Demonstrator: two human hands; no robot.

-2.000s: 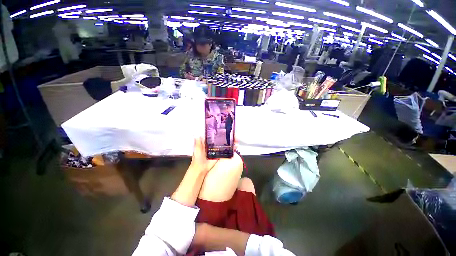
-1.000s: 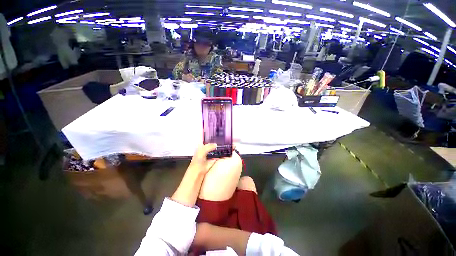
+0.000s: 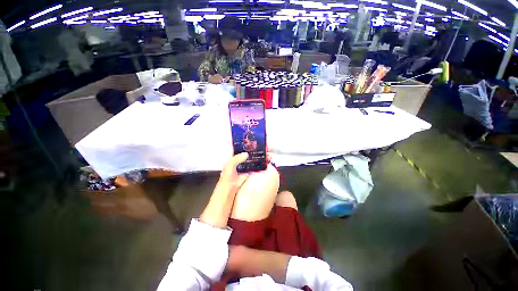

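Observation:
A smartphone (image 3: 248,132) in a red case stands upright in my left hand (image 3: 233,171), above my raised knee. Its lit screen faces me and shows a dark purple-blue picture. My left thumb lies over the lower left of the screen. My right forearm crosses my lap to the left, and its hand is hidden behind my left sleeve. Beyond the phone is a table with a white cloth (image 3: 153,142), with a dense block of thread spools (image 3: 272,95) near its back edge.
A person in a patterned top (image 3: 218,63) sits opposite. A dark box of long items (image 3: 369,98) and clear plastic bags (image 3: 325,98) are on the table. A dark flat object (image 3: 192,119) lies at left. A pale bag (image 3: 347,185) hangs below the table edge.
The picture on the screen has changed. My left thumb, at the phone's edge two seconds ago, now lies over the screen. The view has shifted slightly.

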